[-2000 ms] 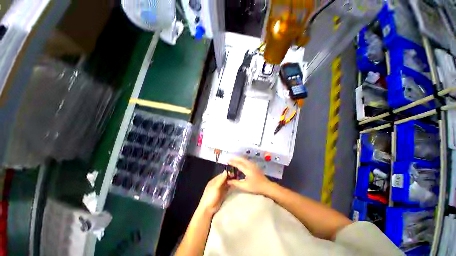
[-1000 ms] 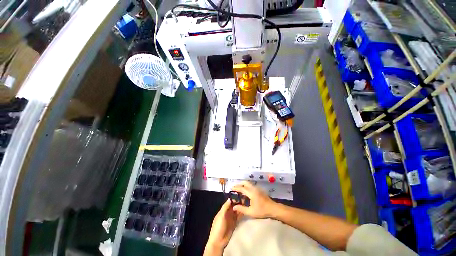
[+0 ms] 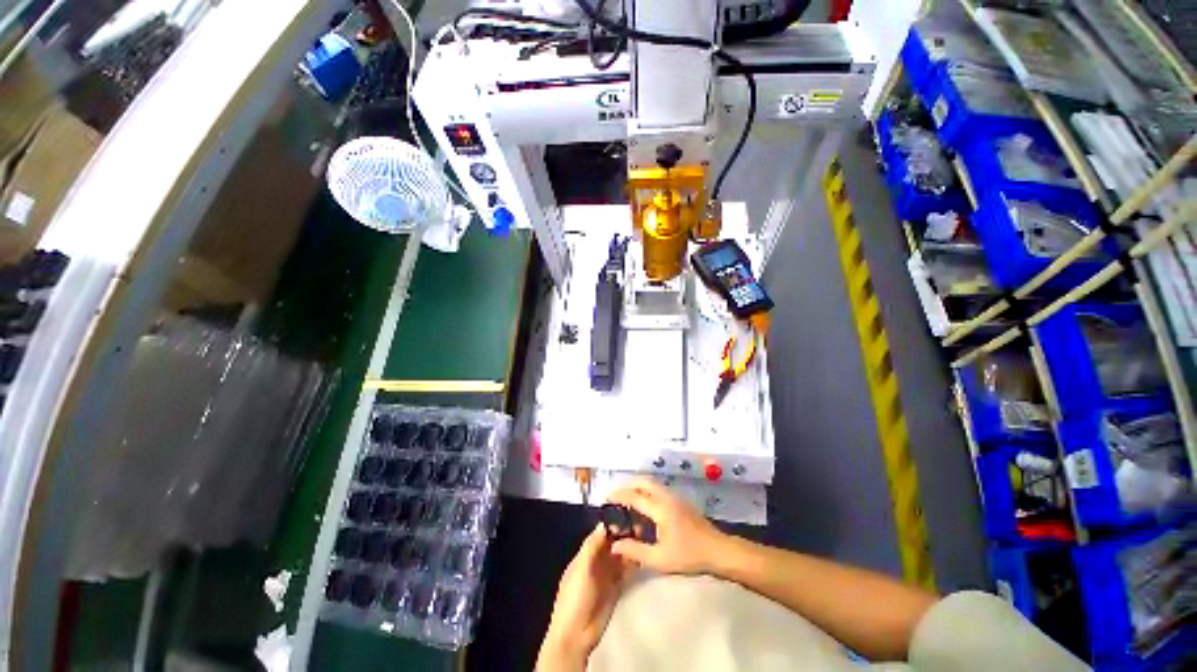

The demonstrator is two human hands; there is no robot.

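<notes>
A small black watch-like housing (image 3: 625,521) is held in front of my body, just off the front edge of the white machine bed (image 3: 643,407). My left hand (image 3: 593,578) touches it from the left. My right hand (image 3: 672,528) holds it from the right with the fingers over its far side. Fingers hide part of the housing. The gold press head (image 3: 666,236) stands above the pale fixture (image 3: 655,309); I cannot tell if a piece is in it.
A blister tray (image 3: 418,512) with rows of black pieces lies on the green bench. A dark meter (image 3: 735,278), orange-handled pliers (image 3: 736,357) and a black cable chain (image 3: 605,328) lie on the bed. Blue bins (image 3: 1044,250) stand at right, a fan (image 3: 386,187) at upper left.
Since the earliest frame, the view has shifted, showing more of the press and fan. Both hands stay together on the housing. Since one second ago, the press head appears slightly further right.
</notes>
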